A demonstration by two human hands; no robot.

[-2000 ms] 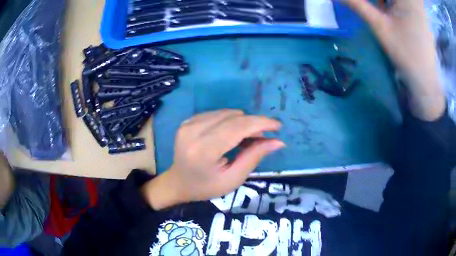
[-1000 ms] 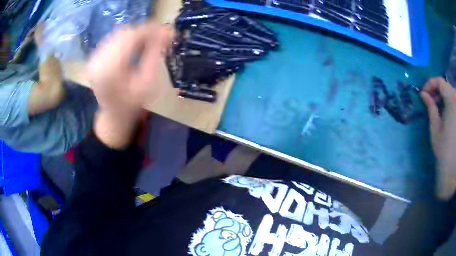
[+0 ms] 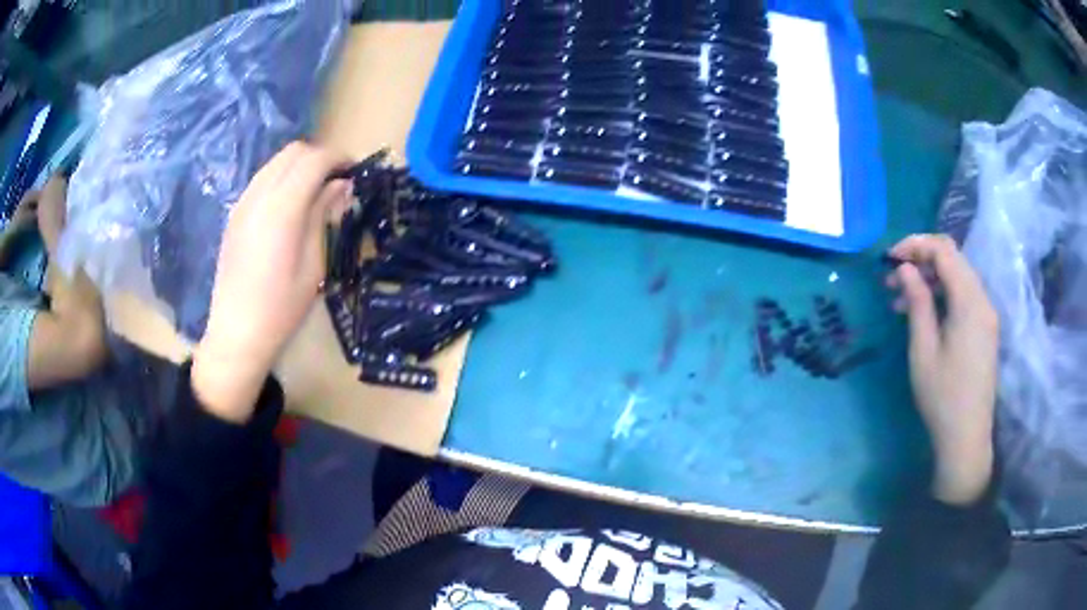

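A jumbled pile of glossy black housings (image 3: 429,274) lies on the tan board and the green mat. My left hand (image 3: 268,256) is at the pile's upper left edge, with a black housing (image 3: 367,165) between its fingertips. My right hand (image 3: 954,346) is over the mat at the right, its fingertips pinched on a tiny dark piece (image 3: 892,257) that looks like a small insert. A scatter of small black inserts (image 3: 811,340) lies on the mat to its left. The blue tray (image 3: 656,212) behind holds housings in columns.
White liner (image 3: 811,131) shows at the tray's right side. A clear plastic bag (image 3: 179,155) lies at the left on the tan board (image 3: 387,78), and a crumpled clear bag (image 3: 1043,286) stands at the right. Another person's arm (image 3: 66,346) is at the far left.
The view has shifted, bringing the whole tray into sight. My left hand has moved from the near middle of the mat to the pile. My right hand has come down from beside the tray.
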